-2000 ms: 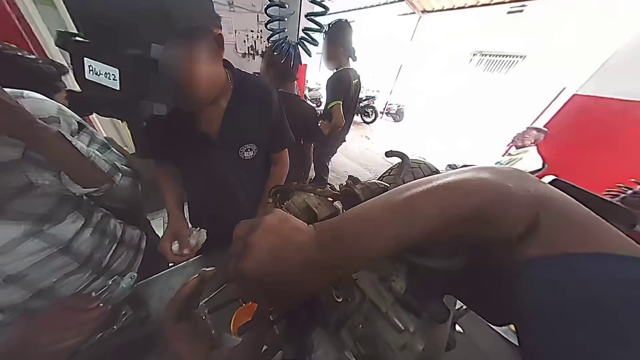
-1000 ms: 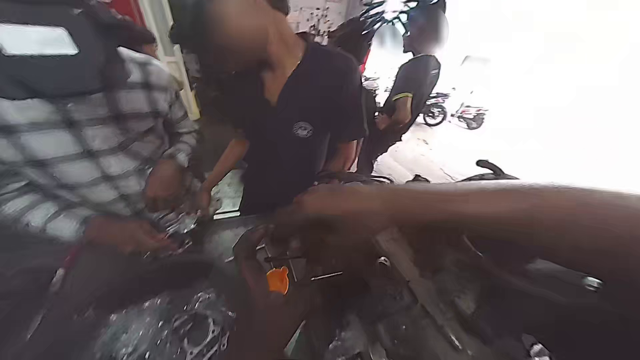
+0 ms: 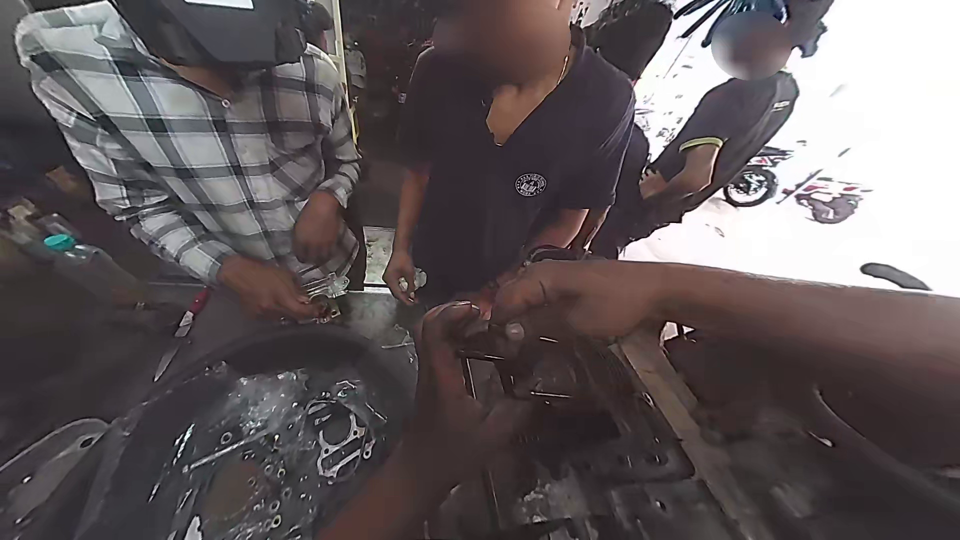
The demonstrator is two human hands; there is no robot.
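My right hand [image 3: 577,300] reaches in from the right, its fingers close to my left hand above a dark metal part, with a small round pale thing [image 3: 514,331] at the fingertips. Palm up, my left hand [image 3: 457,367] has its fingers curled around something small and dark that I cannot make out. Below both hands lies a dark, greasy engine assembly [image 3: 600,435]. A round black tray [image 3: 262,349] at the lower left holds a metal gasket [image 3: 341,442], bolts and small parts in liquid.
A person in a checked shirt [image 3: 225,165] handles a metal part [image 3: 322,307] across the bench. Beside them, a person in a dark shirt [image 3: 517,165] holds a small pale thing. A red-handled knife [image 3: 184,330] and a plastic bottle [image 3: 82,262] lie at left.
The view has swung left and down, bringing the tray fully into sight. My two hands remain close together over the engine parts. An orange thing seen near my left hand earlier no longer shows there.
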